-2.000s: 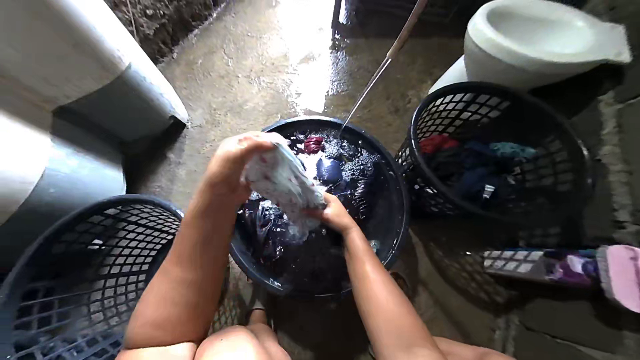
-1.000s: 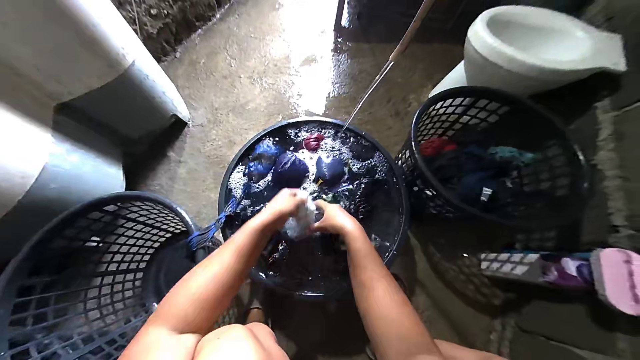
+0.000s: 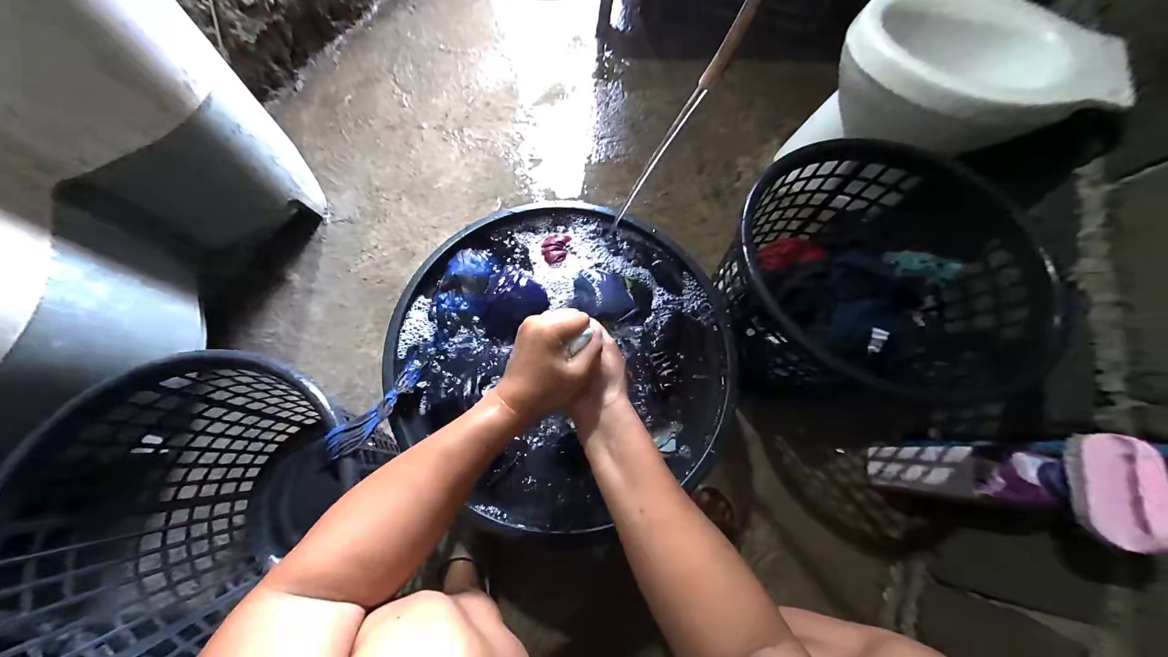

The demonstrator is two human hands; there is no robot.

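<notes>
My left hand and my right hand are pressed together over the middle of a round dark tub. Both are closed on a small pale wet cloth, of which only a bit shows between the fingers. Around them, dark blue clothes and a red cloth lie in foamy water. Blue strands hang over the tub's left rim. From a hose at the top, a thin stream of water falls into the tub's far side.
A dark lattice plastic basket stands at the left. Another basket with clothes is at the right, before a pale ceramic bowl-shaped fixture. A pink brush or sponge lies at the right edge. The concrete floor is wet.
Two seconds ago the pale cloth hung spread between my hands; now it is bunched inside them. My hands have come together. The blue strands now lie over the tub's left rim.
</notes>
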